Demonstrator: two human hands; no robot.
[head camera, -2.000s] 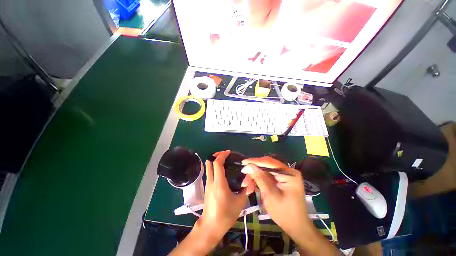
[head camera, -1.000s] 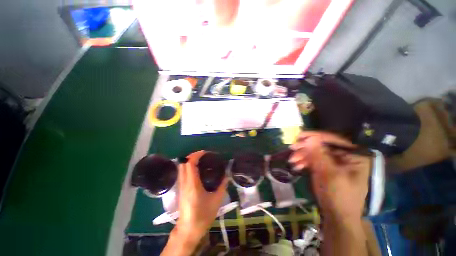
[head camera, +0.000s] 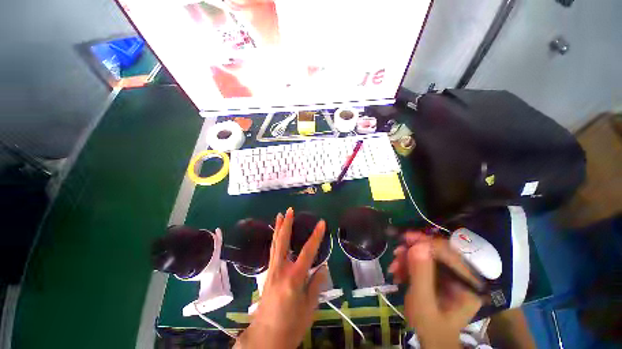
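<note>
Several white cameras with black ball heads stand in a row on the green bench: a far-left camera (head camera: 187, 252), a second camera (head camera: 251, 245), a third camera (head camera: 308, 235) and a right-hand camera (head camera: 363, 235). My left hand (head camera: 290, 279) lies over the third camera with fingers spread, partly hiding it and the second; a firm grip cannot be made out. My right hand (head camera: 436, 283) is blurred, right of the right-hand camera, with a thin dark pen-like tool (head camera: 466, 277) in its fingers. The tool's tip is unclear.
A lit monitor (head camera: 293, 54) stands behind a white keyboard (head camera: 300, 163) bearing a red pen (head camera: 351, 160). Tape rolls lie left and behind. A white mouse (head camera: 477, 253) is beside my right hand, before a black bag-like shape (head camera: 505, 150). White cords cross the front edge.
My left hand has moved right, from the second camera to the third. My right hand moved away from the left hand to the right, keeping the tool. The view has shifted.
</note>
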